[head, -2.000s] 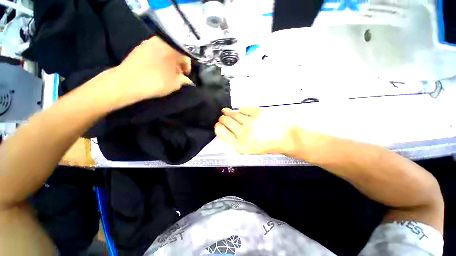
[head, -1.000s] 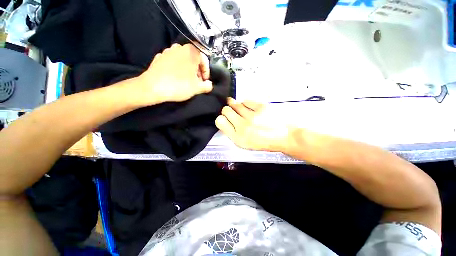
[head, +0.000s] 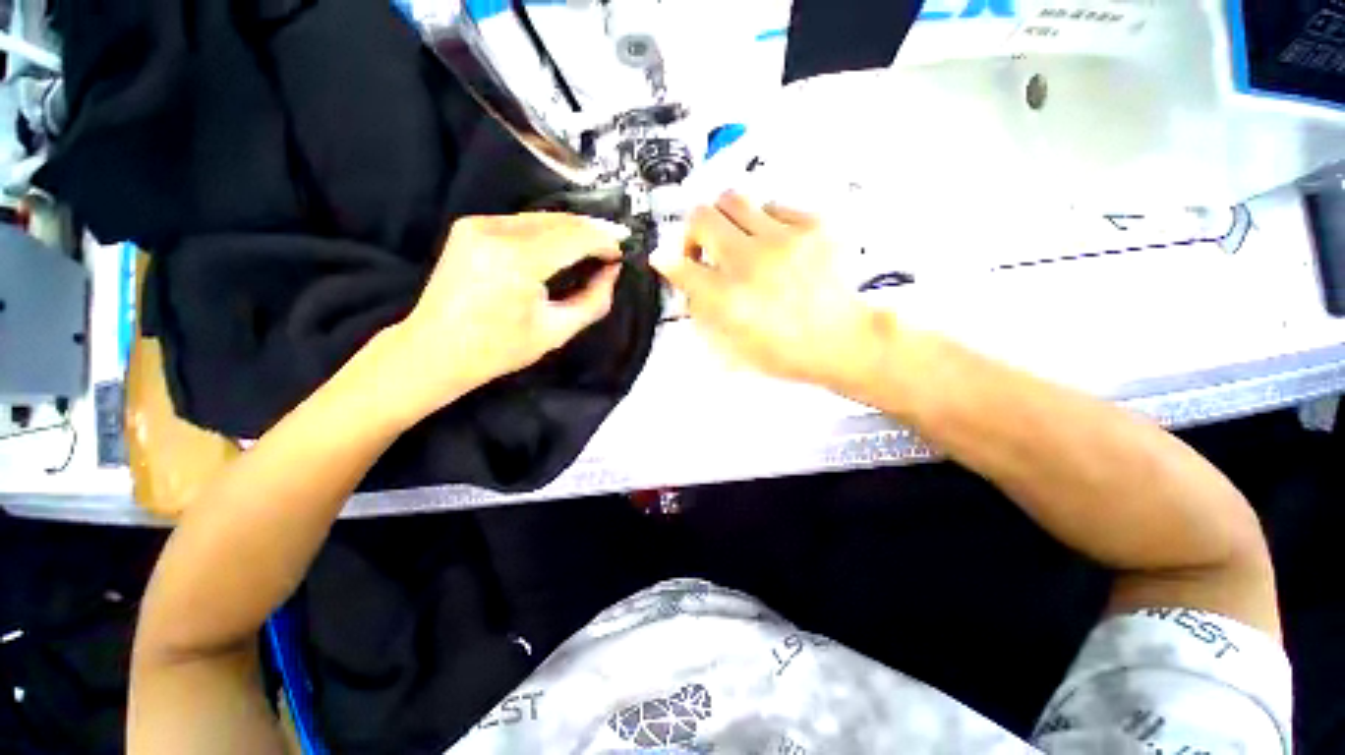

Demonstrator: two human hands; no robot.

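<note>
A large black garment (head: 310,280) lies heaped on the white machine table left of the needle and hangs over the front edge. My left hand (head: 516,295) is on it, thumb and fingertips pinching the cloth just left of the needle. My right hand (head: 774,288) is at the right side of the garment's edge, fingers bent close to the presser foot area (head: 643,185). Whether the right fingers grip the cloth cannot be told. The stitch point is partly hidden by the fingertips and blur.
The white sewing machine bed (head: 974,162) extends right, with a dark blue-bordered panel (head: 1298,52) at upper right. A grey box (head: 42,317) stands at far left. A yellow-brown board (head: 174,435) is on the left table edge. A blue bin rim (head: 289,679) and black cloth are below.
My right hand has moved up from the garment's lower right edge to beside the presser foot. My left hand has moved slightly down and its pinch has changed. The view has shifted right.
</note>
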